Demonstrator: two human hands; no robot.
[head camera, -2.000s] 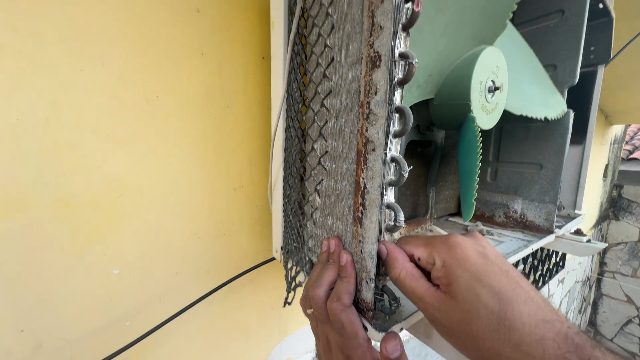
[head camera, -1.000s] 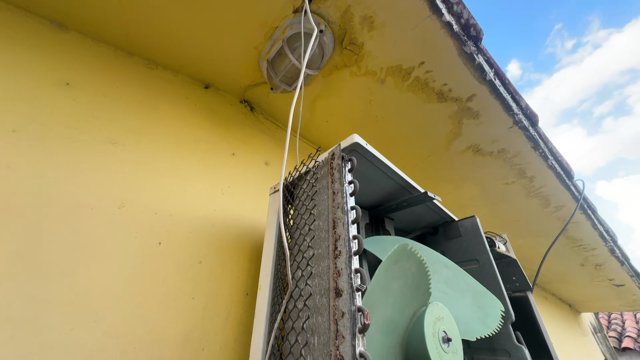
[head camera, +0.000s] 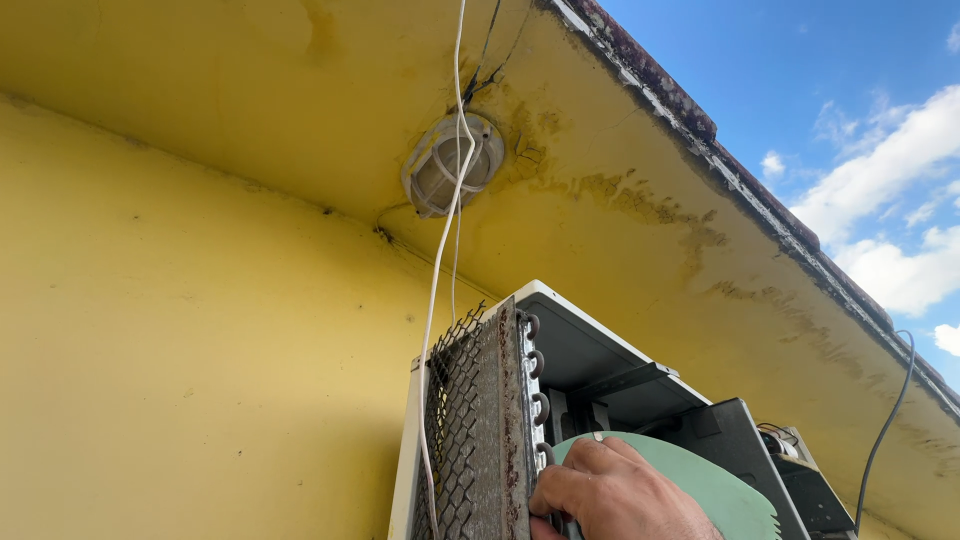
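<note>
At the bottom of the head view, my right hand (head camera: 622, 491) reaches over the edge of the condenser coil (head camera: 512, 420) of an opened air conditioner's outdoor unit. Its fingers curl at the metal end plate, just below the copper return bends (head camera: 541, 409); the fingertips are partly hidden, so their hold cannot be told. Behind the hand is the pale green fan blade (head camera: 697, 469). Torn plastic mesh (head camera: 455, 427) covers the coil's left face. My left hand is out of view.
A white cable (head camera: 433, 300) hangs in front of the unit from the yellow eave, past a caged bulkhead lamp (head camera: 452, 165). The unit's white top panel (head camera: 600, 330) lies under the eave, beside the yellow wall (head camera: 187, 337). A grey cable (head camera: 885, 435) hangs at right.
My right hand has come into view at the coil's edge, absent one second ago. Both hands were lower on the coil two seconds ago. The view has tilted up.
</note>
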